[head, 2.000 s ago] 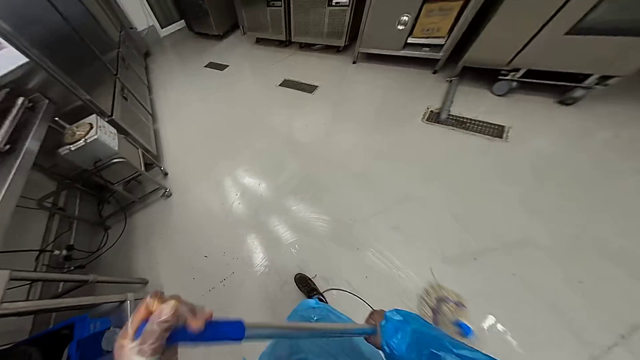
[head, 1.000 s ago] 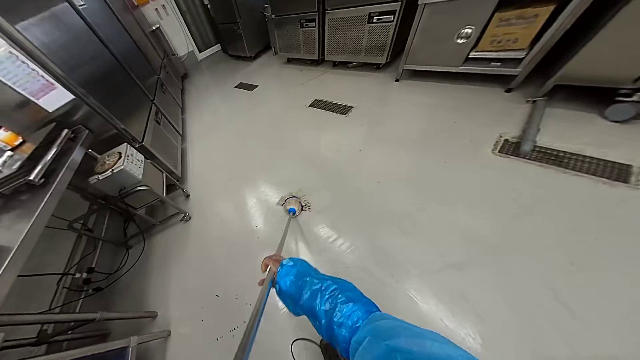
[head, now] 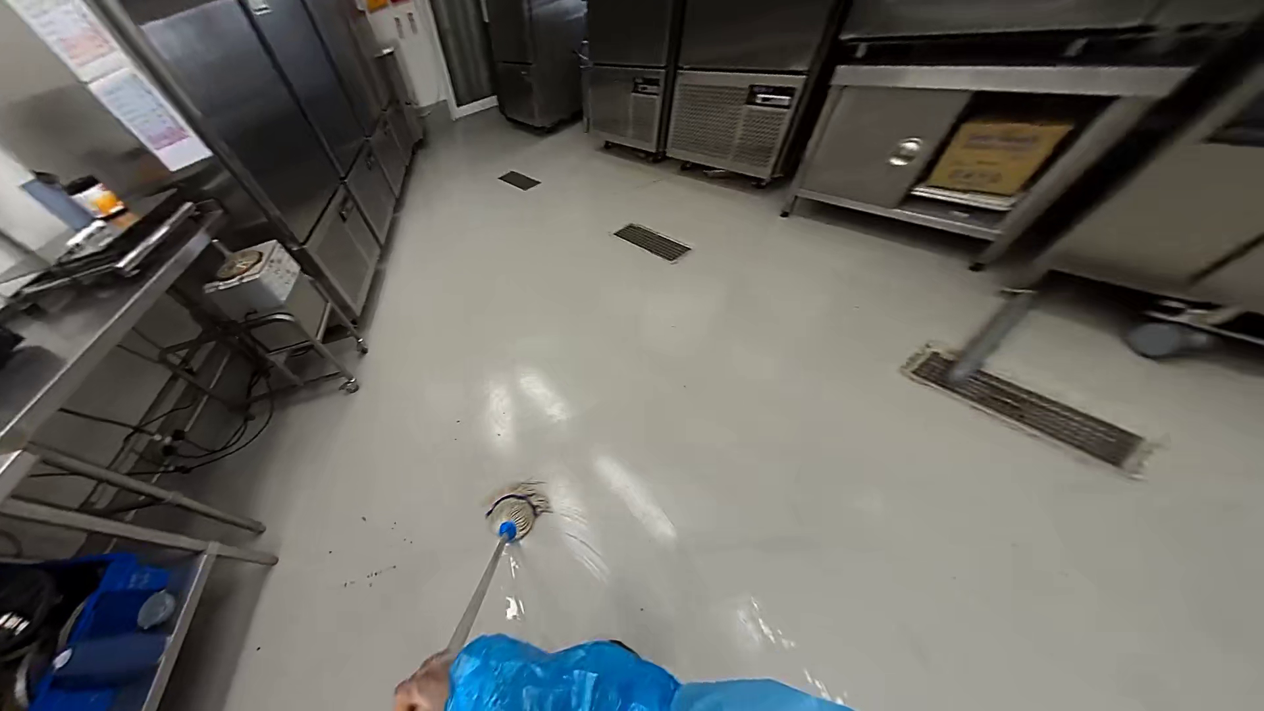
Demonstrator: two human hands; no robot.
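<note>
My right hand [head: 425, 683], at the bottom edge, is closed around the metal handle [head: 476, 602] of a mop. A blue plastic sleeve cover [head: 563, 676] runs up that arm from the wrist. The mop's string head [head: 517, 509] rests on the grey floor up and to the right of the hand, with a blue socket [head: 508, 531] joining it to the handle. Wet streaks or shine show on the floor around it. Small dark specks [head: 370, 576] lie on the floor left of the handle. My left hand is out of view, as is the handle's upper end.
Steel tables [head: 99, 326] and a wheeled stand bearing a white appliance [head: 255, 276] line the left, with cables below. Blue bins [head: 109, 632] sit on the lower shelf. Floor drain grates [head: 652, 242] and a long one [head: 1037, 410] lie ahead. Steel refrigerators [head: 736, 118] and cabinets stand behind.
Two seconds ago the mop head was at the lower right and my gloved left hand was on the blue grip. The mop head is now in front of me, and my left hand is out of view.
</note>
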